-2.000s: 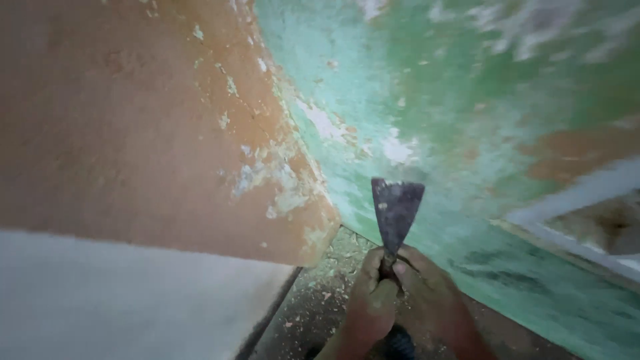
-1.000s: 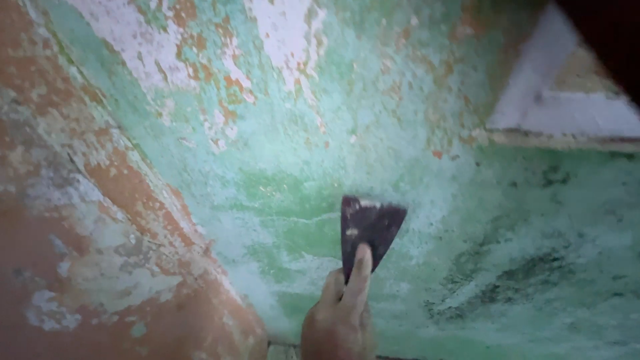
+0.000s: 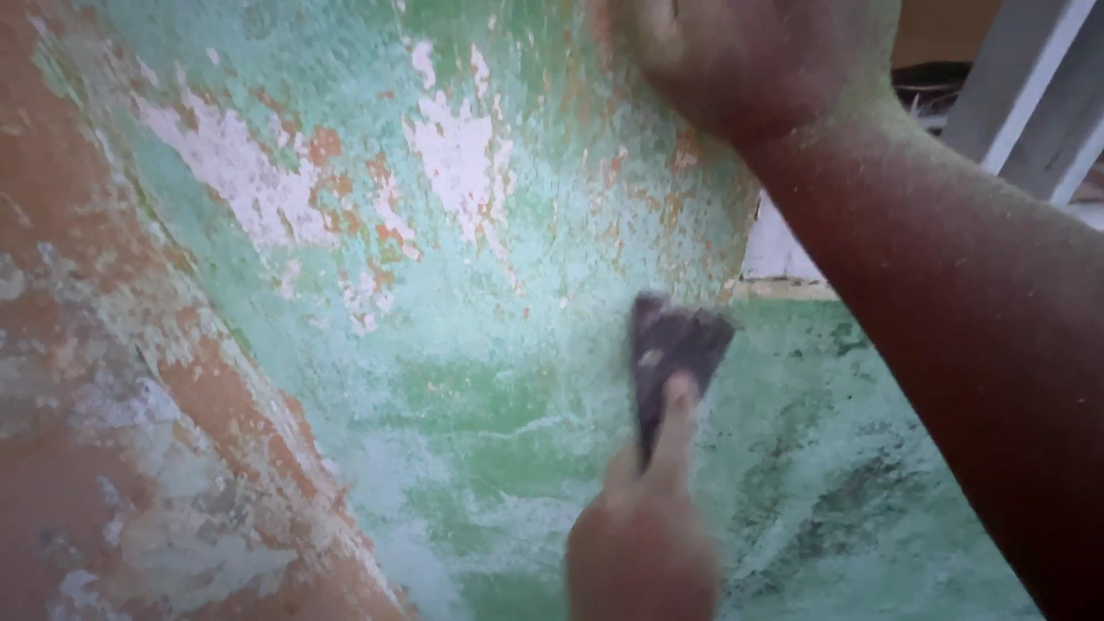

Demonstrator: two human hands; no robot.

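Observation:
My left hand (image 3: 642, 552) grips a putty knife (image 3: 681, 345) with a dark, worn blade, one finger stretched along the blade. The blade points up, its wide edge at the green painted wall (image 3: 483, 345), and looks slightly blurred. Pinkish-white and orange patches show where paint has come off the wall. My right hand (image 3: 742, 60) is at the top, against or close to the wall, with its forearm crossing the right side. Its fingers are mostly cut off by the frame, so what they do is hidden.
On the left, a flaking orange-brown wall surface (image 3: 78, 483) meets the green wall along a slanting edge. A white recess edge (image 3: 780, 250) sits behind my right forearm. Pale grey bars (image 3: 1018, 86) stand at the upper right. Dark stains (image 3: 828, 509) mark the lower right wall.
Two seconds ago both hands were together at the putty knife; now only my left hand holds it. My right hand, unseen one second ago, has come into view at the top. The view has shifted.

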